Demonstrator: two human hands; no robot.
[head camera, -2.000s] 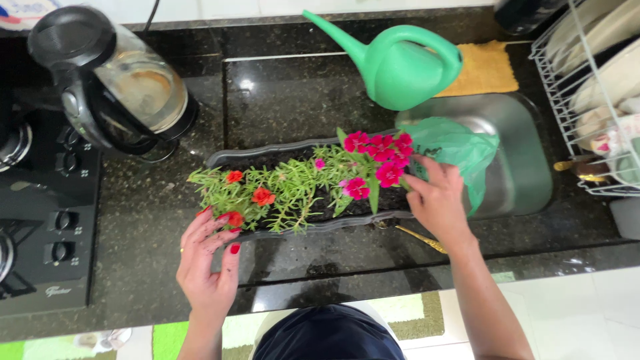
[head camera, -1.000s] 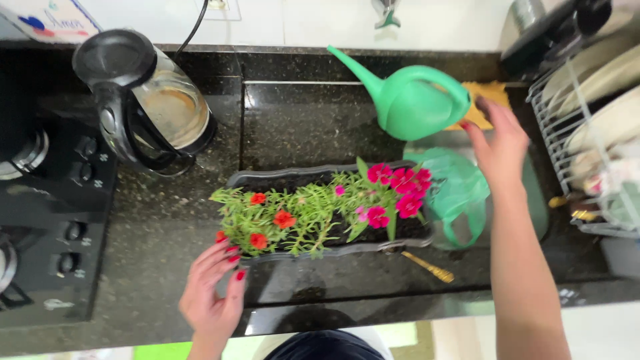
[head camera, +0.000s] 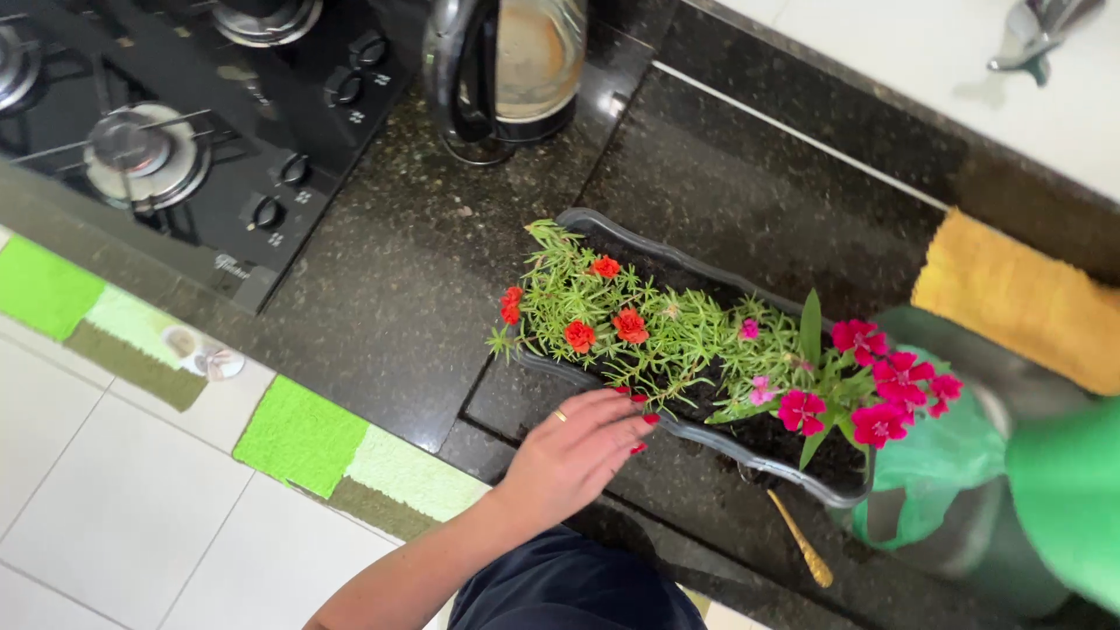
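A long dark plastic planter (head camera: 744, 455) lies across the dark stone counter. Red-flowered succulent plants (head camera: 569, 297) fill its left part, and magenta flowers (head camera: 901, 378) grow at its right end in dark soil. My left hand (head camera: 569, 455) rests at the planter's near rim, fingertips touching the rim and the leaves there; whether it grips the rim is unclear. My right hand is out of the frame. Part of a green watering can (head camera: 1067, 490) shows blurred at the right edge; what holds it is not visible.
A glass kettle (head camera: 534, 61) stands behind, beside a black gas cooktop (head camera: 219, 140). A gold-coloured utensil handle (head camera: 801, 538) lies before the planter. Right are a steel sink (head camera: 971, 560) with a green plastic bag (head camera: 945, 455) and a yellow cloth (head camera: 1024, 297).
My right hand has gone from the flowers to the watering can's handle and then out of view. The can has moved from behind the sink to the near right. The view has swung left.
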